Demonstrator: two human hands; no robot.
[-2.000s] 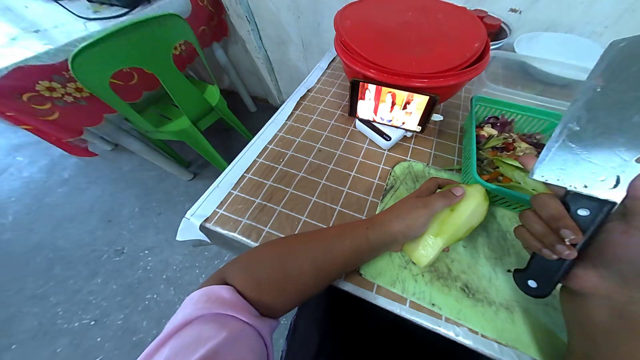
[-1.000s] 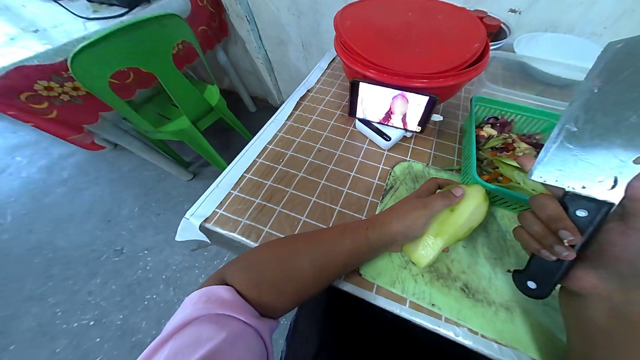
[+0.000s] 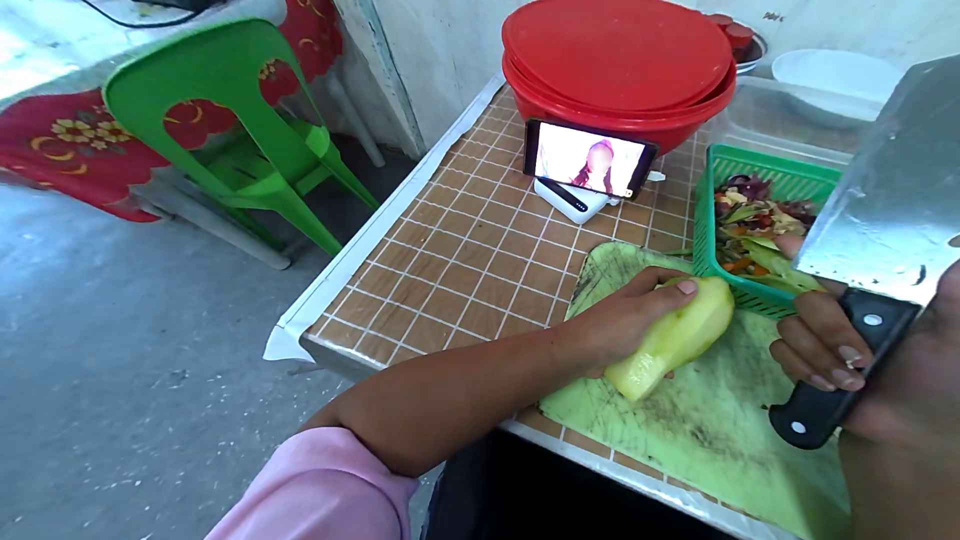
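My left hand (image 3: pixel 637 319) grips a peeled, pale green vegetable or fruit (image 3: pixel 679 337), tilted over a worn light-green cutting board (image 3: pixel 720 427). At the right, my right hand (image 3: pixel 840 352) is closed around the black riveted handle of a cleaver (image 3: pixel 885 195). Its broad metal blade points up, apart from the held piece. Just behind the board stands a green plastic basket (image 3: pixel 705 225) of peelings and scraps (image 3: pixel 765 232), partly hidden by the blade.
A phone (image 3: pixel 589 159) leans by a red lidded tub (image 3: pixel 615 60), above a white device (image 3: pixel 574 201). Behind the basket are a clear container (image 3: pixel 787 120) and a white bowl (image 3: pixel 836 75). Left of the tile-patterned table (image 3: pixel 450 262) stands a green plastic chair (image 3: pixel 217 112).
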